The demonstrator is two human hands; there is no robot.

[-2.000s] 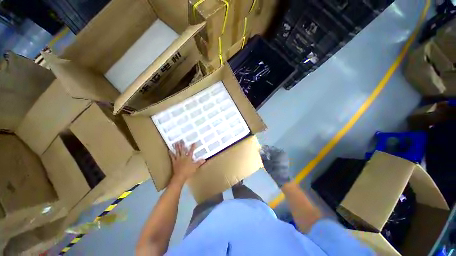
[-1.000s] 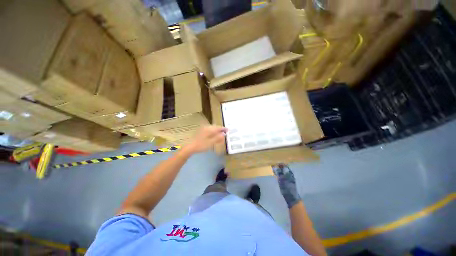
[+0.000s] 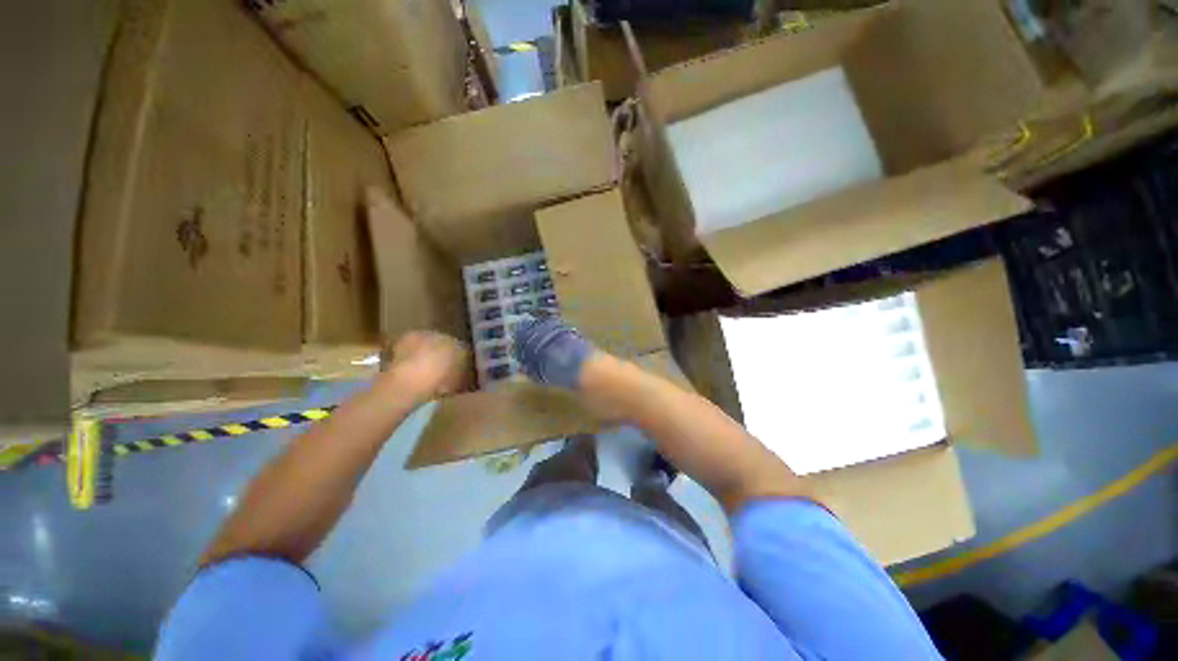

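An open carton (image 3: 497,194) stands in front of me. In it lies a white foam tray (image 3: 491,269) with rows of pockets holding small dark parts, probably motors. My right hand (image 3: 549,351), in a grey knit glove, is inside the carton over the tray's near right part. Its fingertips are blurred, and its grip cannot be told. My left hand (image 3: 429,364), bare, is at the carton's near left corner by the flap. Its fingers look curled, but what they hold is hidden.
Another open carton (image 3: 891,497) at the right holds an overexposed white tray (image 3: 827,387). Behind it a larger open carton (image 3: 840,245) holds a blank white slab (image 3: 775,149). Tall cartons (image 3: 194,194) stand at the left. Black crates (image 3: 1098,258) are at the far right. Striped floor tape (image 3: 233,433) runs at the left.
My view has turned left. Both hands have left the carton with the white tray and are at the carton to its left, whose flaps are now open, showing its filled tray.
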